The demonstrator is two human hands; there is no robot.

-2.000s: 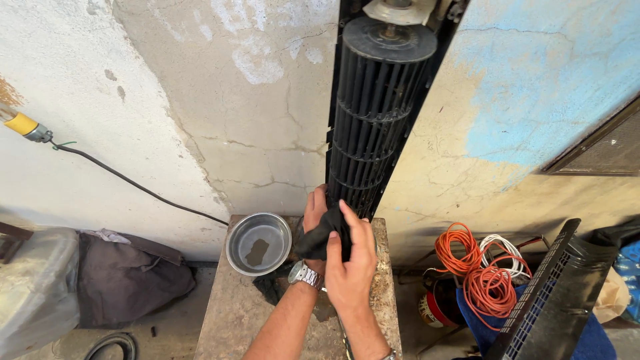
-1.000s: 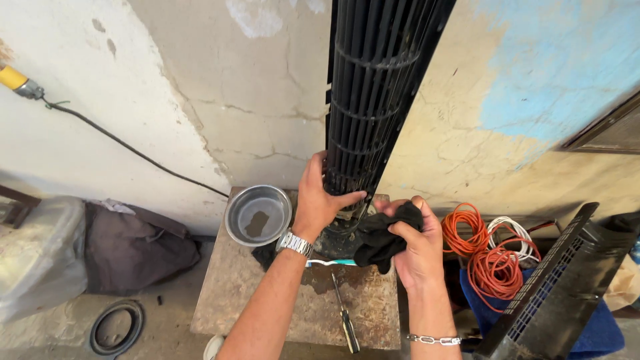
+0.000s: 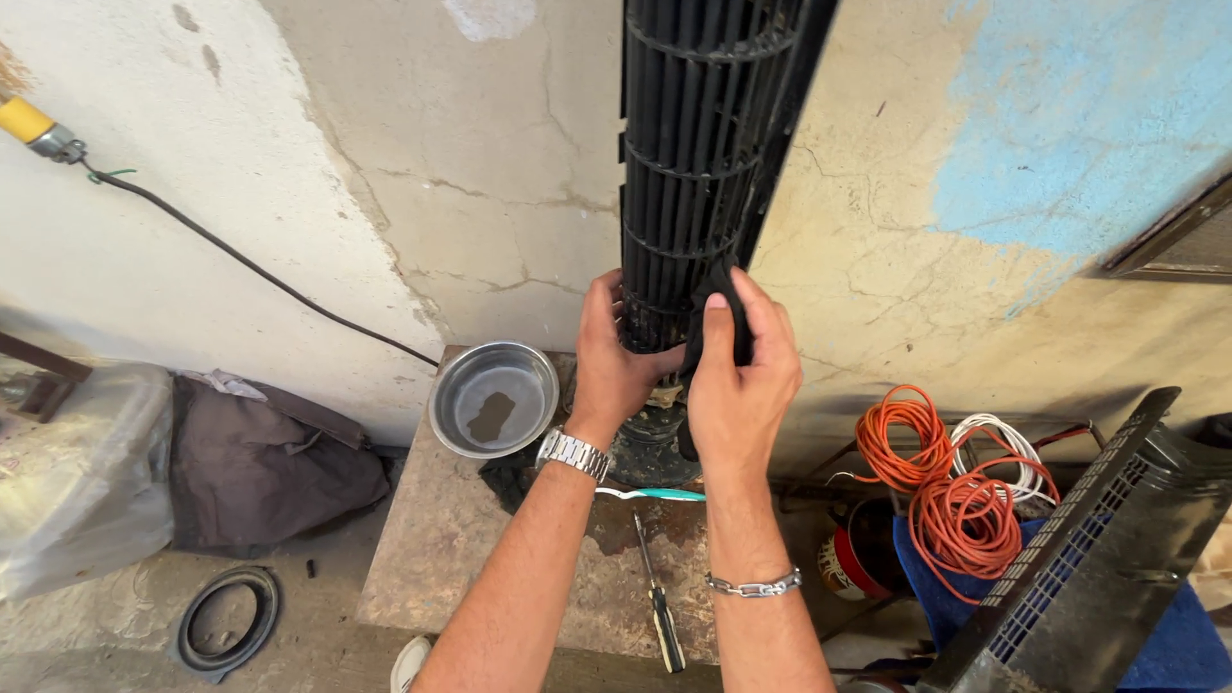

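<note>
A black cylindrical blower wheel of a tower fan (image 3: 688, 183) stands upright on a round black base (image 3: 654, 448). My left hand (image 3: 616, 356) is wrapped around the lower end of the wheel from the left. In my right hand (image 3: 746, 371) a black cloth (image 3: 717, 318) is pressed against the wheel's lower right side. Below the base lies a white and teal toothbrush (image 3: 664, 495), partly behind my right wrist. A screwdriver (image 3: 660, 602) rests nearer to me. The metal bowl (image 3: 493, 399), with a little dark liquid, is left of my left hand.
The stone-like tabletop (image 3: 414, 568) stands against the cracked wall. A dark cloth (image 3: 505, 484) lies beside the bowl. At right are coiled orange cables (image 3: 962, 529) and a black slotted housing (image 3: 1088, 577). A black ring (image 3: 228, 621) and a dark bag (image 3: 274, 472) are on the floor at left.
My right hand, which held the cloth off to the right of the wheel a second ago, has moved left onto the wheel. My left hand remains at the wheel's lower end.
</note>
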